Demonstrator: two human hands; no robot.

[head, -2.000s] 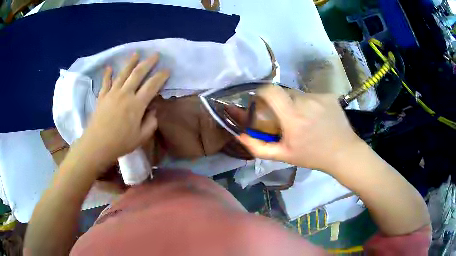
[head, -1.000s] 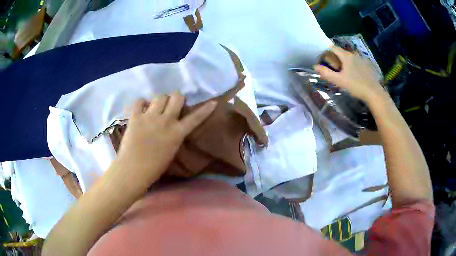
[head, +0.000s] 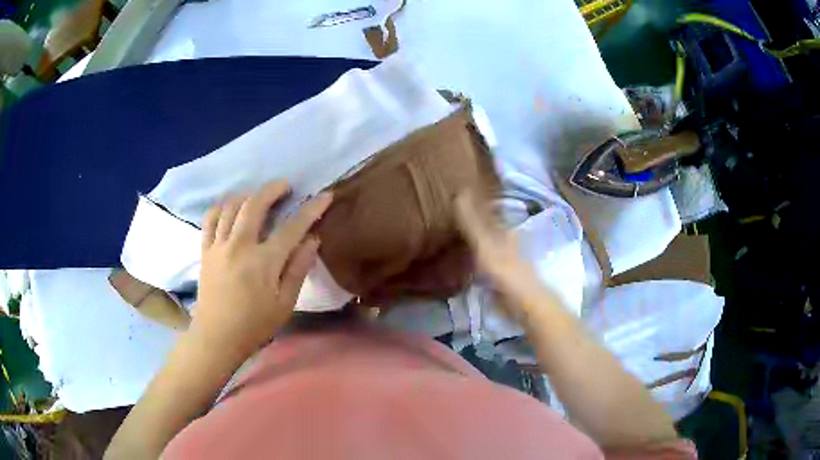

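Observation:
The brown jacket panel (head: 396,202) with white interfacing (head: 310,126) lies over the navy padded board (head: 81,171) in front of me. My left hand (head: 256,252) rests on the panel's left part, fingers spread, at the line between white and brown. My right hand (head: 490,243) is blurred and at the right side of the brown cloth; whether it grips the cloth is unclear. The steam iron (head: 629,166) stands on the right edge of the table, untouched, with its brown handle up.
Slim metal snips (head: 342,16) and a brown fabric scrap (head: 381,40) lie on the white table cover (head: 503,54) at the back. More white and brown pieces (head: 661,314) hang at the lower right. Yellow tubing (head: 733,409) shows beyond them.
My right hand has let go of the iron at the right edge and come back to the panel. The panel's brown side now lies more spread out and turned up towards the back right.

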